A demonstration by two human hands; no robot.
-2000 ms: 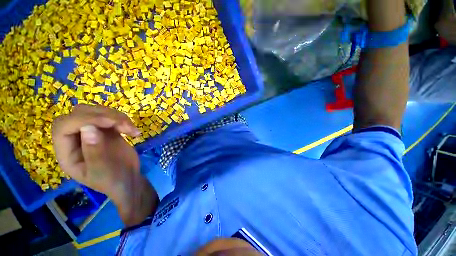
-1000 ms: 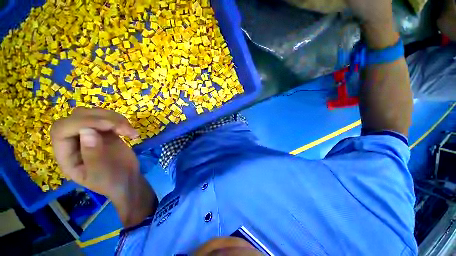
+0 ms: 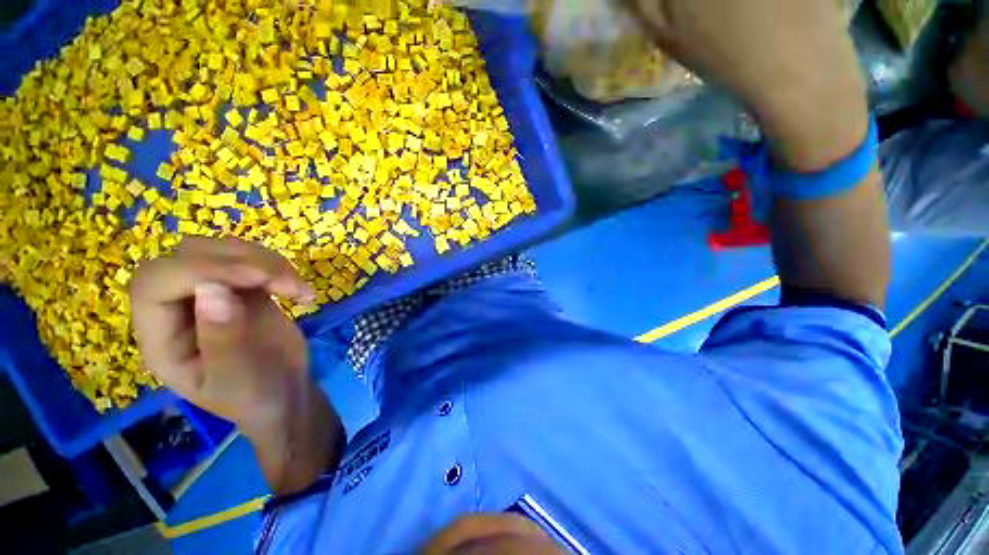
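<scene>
Many small yellow square pieces (image 3: 358, 141) lie spread in a blue tray (image 3: 551, 184) at the upper left. My left hand (image 3: 222, 320) is over the tray's near edge, its fingers curled and the thumb close to them; whether it holds a piece is hidden. My right hand (image 3: 748, 49) reaches over the clear plastic bag (image 3: 640, 141) at the top, partly cut off by the frame's edge. Its fingers are not clearly seen. A bright blue band (image 3: 830, 173) is round my right wrist.
A tan-yellow heap (image 3: 624, 71) shows in the bag beside the tray. A red object (image 3: 740, 217) stands beyond my right forearm above the blue floor (image 3: 618, 260) with yellow lines. Part of another person in grey (image 3: 938, 179) is at the right edge. Dark metal frames are at the lower right.
My right hand and forearm have moved left and down in the picture, and the tan-yellow heap shows more beside the hand. My left hand has shifted only slightly, to the right and down.
</scene>
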